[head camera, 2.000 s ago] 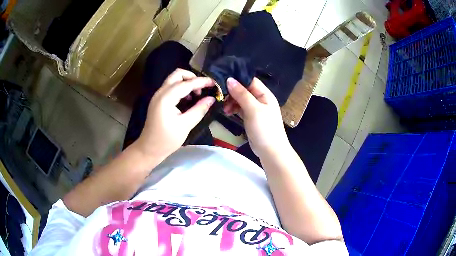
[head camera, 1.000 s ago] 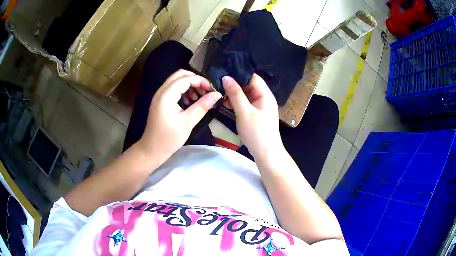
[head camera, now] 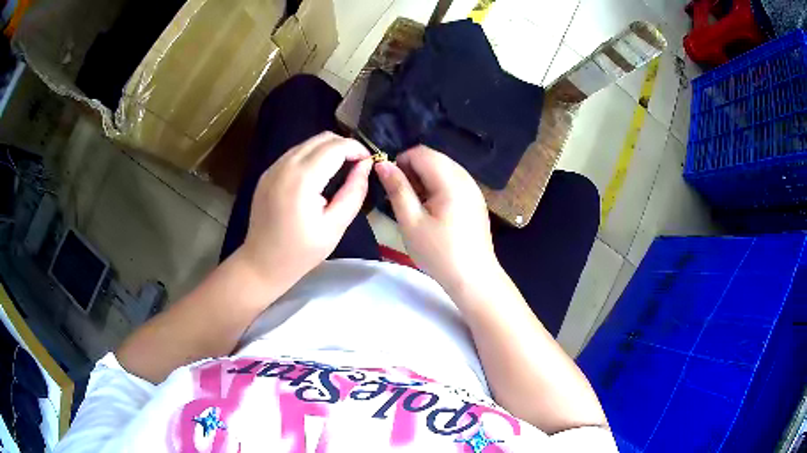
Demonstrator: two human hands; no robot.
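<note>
A small gold zipper piece (head camera: 380, 157) shows between my fingertips. Dark pouch cloth (head camera: 334, 188) shows below it, mostly hidden by my fingers. My left hand (head camera: 303, 195) pinches the work from the left, thumb and fingers together. My right hand (head camera: 441, 205) pinches it from the right, thumb and forefinger at the gold piece. Black cloth (head camera: 478, 97) lies on the wooden stool (head camera: 550, 146) just beyond my hands.
An open cardboard carton (head camera: 199, 80) with dark goods stands at the left. A cardboard piece (head camera: 611, 60) juts from the stool's right. Blue crates (head camera: 743, 124) and a blue box (head camera: 690, 327) stand at the right, a red object (head camera: 724, 31) behind.
The dark cloth that bulged above my fingertips no longer shows there. My right hand has shifted left and its fingers have curled in, closer to my left hand.
</note>
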